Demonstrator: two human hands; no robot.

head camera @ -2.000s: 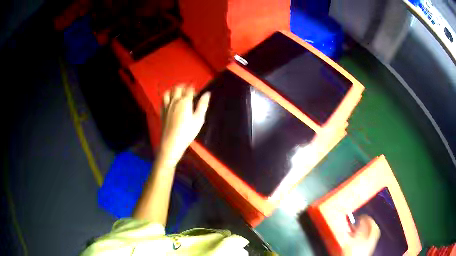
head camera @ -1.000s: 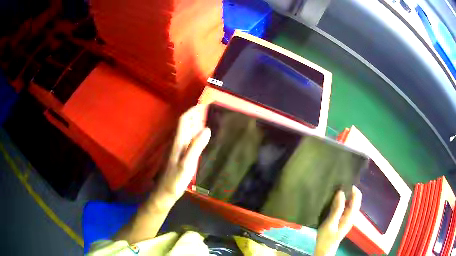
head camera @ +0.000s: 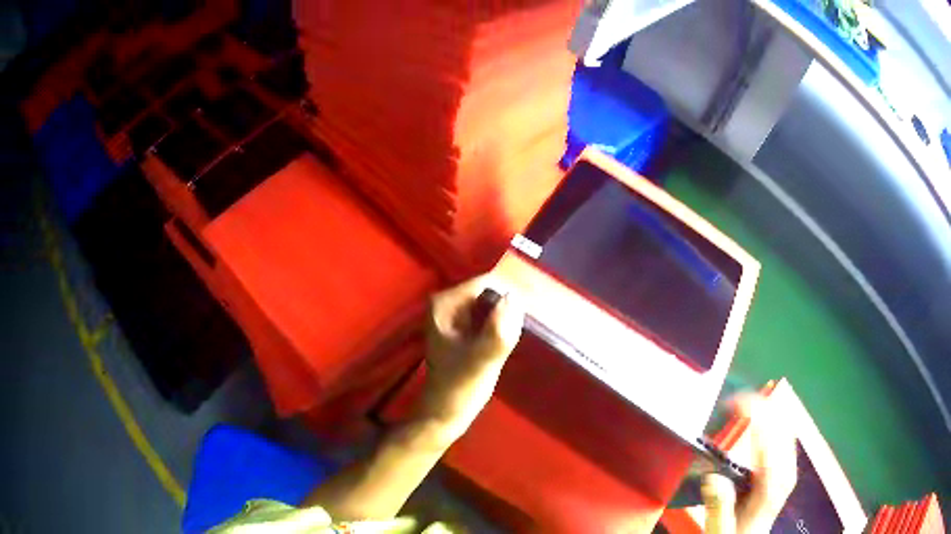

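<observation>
My left hand and my right hand grip opposite ends of a thin dark panel. The panel is tilted up so that its narrow edge faces me, above the near part of an orange foam tray. The dark red area below the edge may be its face reflecting orange; I cannot tell where the face ends. A second glossy black panel lies flat in the tray's far half, with a white label at its left corner. My right hand is blurred.
A tall orange stack stands behind, beside a blue container. A lower orange stack is at left. Another tray with a panel and more orange slabs are at lower right. A blue stool is at lower left.
The panel was lying in the tray, then was held face towards me; now it is turned nearly edge-on. My right hand moved from the right tray to the panel. The view has shifted.
</observation>
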